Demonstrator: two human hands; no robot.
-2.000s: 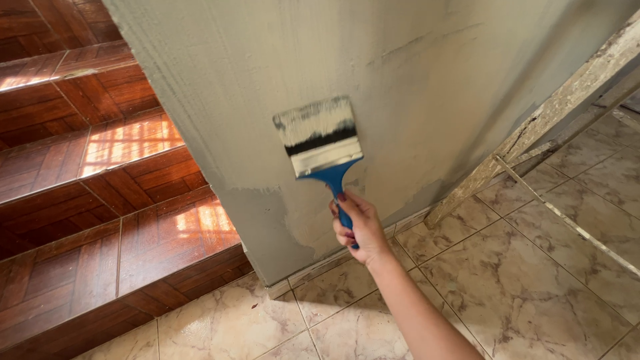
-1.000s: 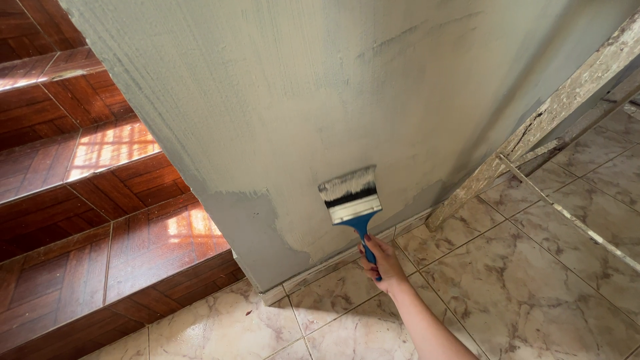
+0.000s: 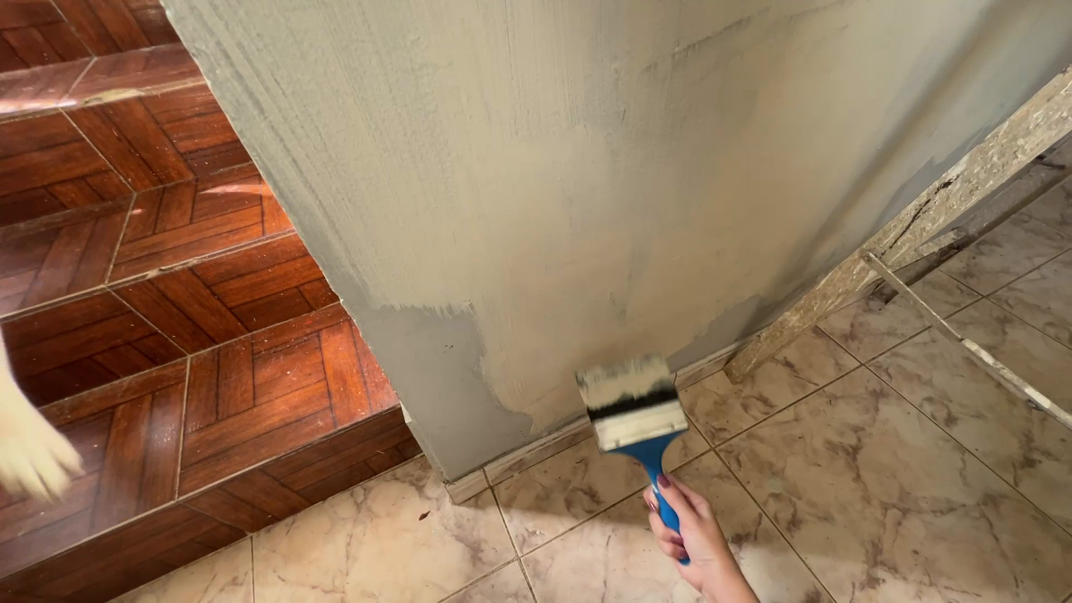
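My right hand (image 3: pixel 691 536) grips the blue plastic handle of a wide flat paintbrush (image 3: pixel 641 419). Pale paint coats its dark bristles and the metal ferrule. The bristle end lies over the foot of the plastered wall (image 3: pixel 586 209), just above the baseboard (image 3: pixel 536 448); whether it touches the wall is not clear. Cream paint covers most of the wall in streaks, while bare grey shows at the lower left corner and in a strip low on the right. My left hand is out of view.
Reddish-brown tiled stairs (image 3: pixel 260 394) rise on the left. A pale furry paw, seemingly a dog's (image 3: pixel 33 452), is over a step at the left edge. A paint-spotted wooden ladder (image 3: pixel 930 201) with a thin bar (image 3: pixel 963 339) leans at right, above marbled floor tiles (image 3: pixel 837 469).
My right hand has moved the brush down the wall to just above the baseboard. The pale paw has come into view at the left. The painted area looks much the same.
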